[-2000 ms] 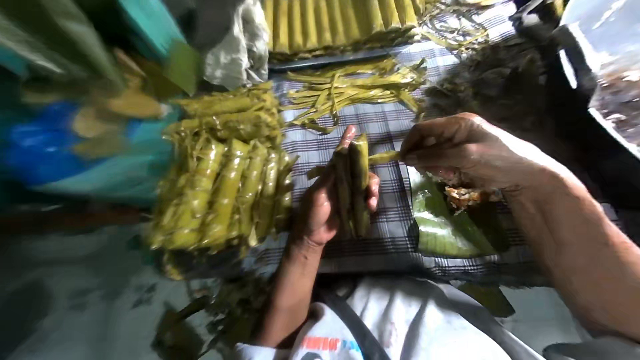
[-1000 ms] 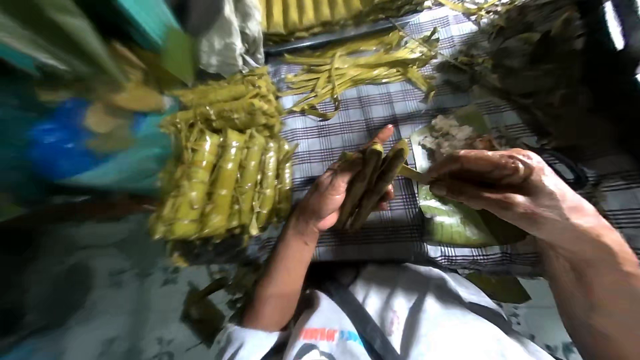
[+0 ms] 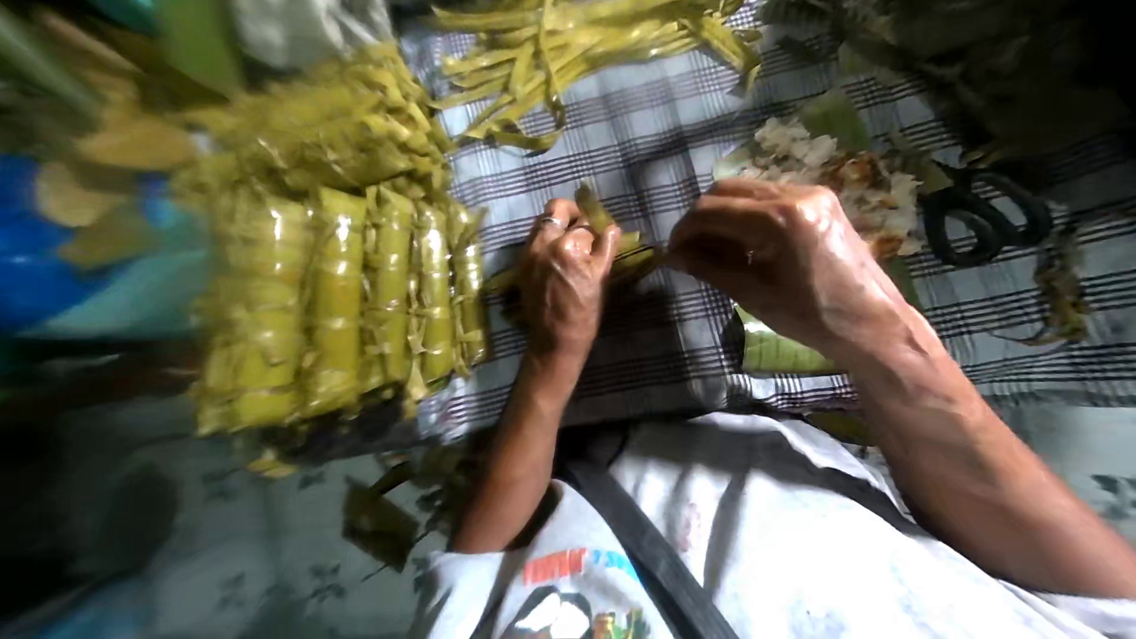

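My left hand (image 3: pixel 568 275) is closed on a leaf-wrapped bundle (image 3: pixel 635 262) lying low over the checkered cloth (image 3: pixel 612 142). The bundle's far side is hidden under the fingers. My right hand (image 3: pixel 772 257) is just to the right of it, fingertips pinched together at the bundle's end; the leaf strip between them is mostly hidden. Behind the right hand, rice with brown filling (image 3: pixel 865 191) rests on a piece of banana leaf (image 3: pixel 785 346). Black-handled scissors (image 3: pixel 972 217) lie right of the rice.
Tied leaf-wrapped rolls (image 3: pixel 337 302) are stacked at the left. Loose yellow-green leaf strips (image 3: pixel 568 53) lie at the back. Dark leaves (image 3: pixel 958 62) are heaped at the back right. A blue plastic item (image 3: pixel 44 240) is at the far left, and a leaf scrap (image 3: pixel 380 524) is on the floor.
The bundle, upright in my left hand before, now lies lower and more sideways, with the back of that hand over it. The scissors and more of the rice have come into sight.
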